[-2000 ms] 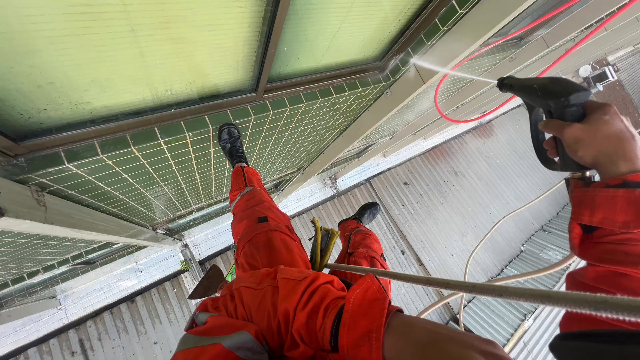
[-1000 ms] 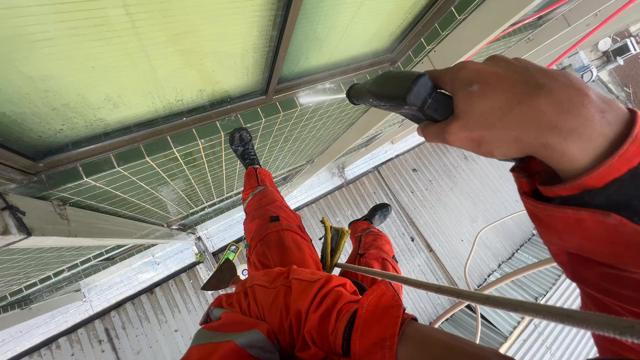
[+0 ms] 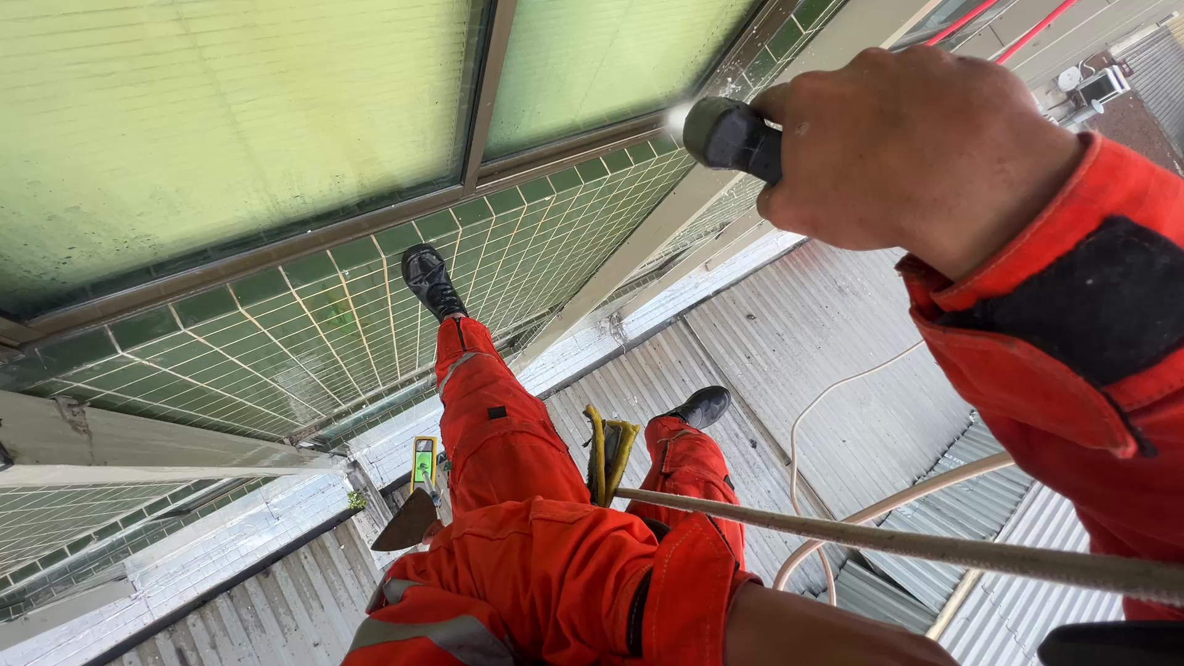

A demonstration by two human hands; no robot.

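My right hand (image 3: 902,157), in a red sleeve, is closed around a black spray gun (image 3: 731,139) at the upper right. White spray leaves its nozzle near the brown window frame (image 3: 370,222). My left forearm shows at the bottom edge, but the hand is out of frame. A taut rope (image 3: 832,532) runs from yellow-edged webbing (image 3: 610,453) between my legs to the right edge. Beside my thigh hang a triangular metal blade (image 3: 407,523) and a yellow tool with a green face (image 3: 424,461).
My black boot (image 3: 432,277) rests against green wall tiles (image 3: 324,314) under the frosted windows (image 3: 231,120). Far below lie corrugated metal roofs (image 3: 786,324) with a loose hose (image 3: 888,499) hanging above them. A beige ledge (image 3: 139,435) juts out at left, and red hose (image 3: 1036,32) shows at top right.
My right hand has come in from the right edge with the spray gun, now nearer the camera and the window frame. The long spray jet seen earlier shows only as a small white patch.
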